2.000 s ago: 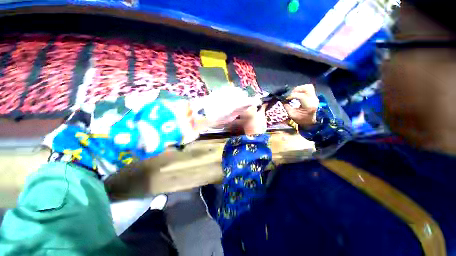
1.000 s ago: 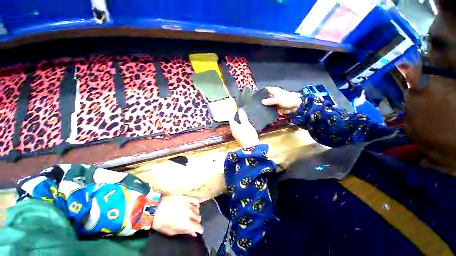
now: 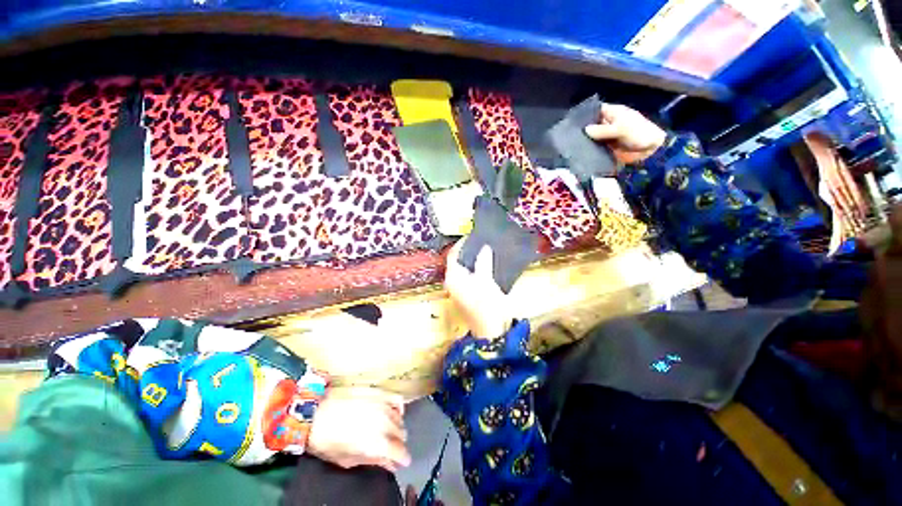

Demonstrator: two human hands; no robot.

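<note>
My left hand (image 3: pixel 358 427) is low at the front, below the wooden ledge, in a blue patterned sleeve cover. Its fingers are curled and its palm is hidden, so I cannot tell whether it holds anything. My right hand is not in view. Pink-red leopard-print strips (image 3: pixel 326 212) lie on the press bed with dark strips between them. A yellow piece (image 3: pixel 422 91), an olive-grey piece (image 3: pixel 433 153) and a whitish piece (image 3: pixel 453 209) lie to their right. A coworker's two hands hold dark grey pieces, one low (image 3: pixel 504 242) and one higher at right (image 3: pixel 580 138).
The wooden ledge (image 3: pixel 391 341) runs along the front of the maroon-brown board (image 3: pixel 198 304). The blue press body (image 3: pixel 495 35) spans the back. The coworker's dark blue sleeves and dark apron (image 3: pixel 663 361) fill the right side, close to me. A small yellow spotted piece (image 3: pixel 620 229) lies at right.
My left hand has drawn back from over the bed to below the ledge. The coworker's hands have moved apart, each with a dark piece, the farther one going right and up.
</note>
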